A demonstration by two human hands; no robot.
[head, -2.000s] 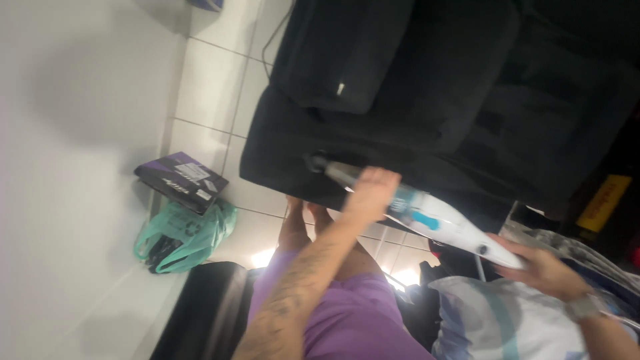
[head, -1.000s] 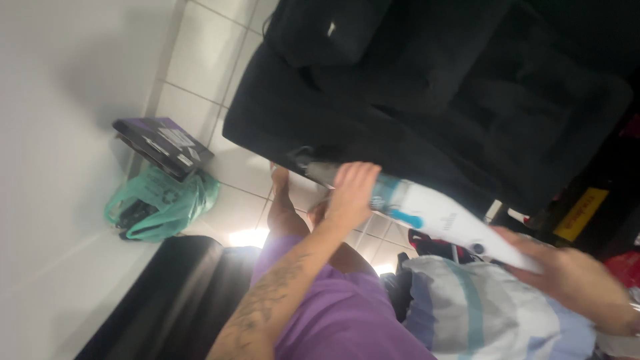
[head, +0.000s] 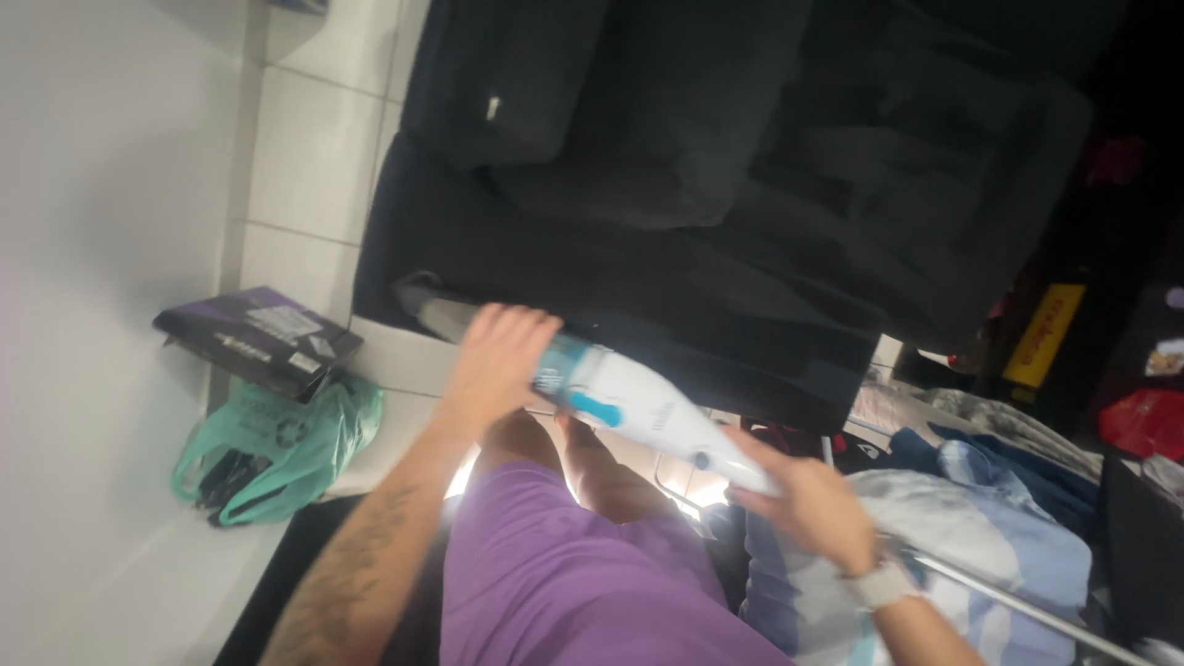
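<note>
A white and blue handheld vacuum cleaner (head: 647, 407) lies slantwise across the view. My left hand (head: 504, 361) is closed around its front part, just behind the nozzle. My right hand (head: 805, 499), with a watch on the wrist, grips the white handle at the rear. The dark nozzle tip (head: 418, 291) is at the black upholstered seat (head: 647, 268), near its front left edge; whether it touches the fabric is too blurred to tell. A small pale mark or tag (head: 493, 108) shows on the black cushion.
On the tiled floor (head: 310, 157) at left, a black and purple box (head: 259, 338) rests against a green plastic bag (head: 287, 444) beside the wall. Patterned bedding (head: 925, 536), a metal rod (head: 1017, 606) and a yellow object (head: 1045, 338) are at right.
Both hands have kept hold of the vacuum cleaner. Its nozzle has stayed near the front left edge of the black seat. The view has shifted slightly.
</note>
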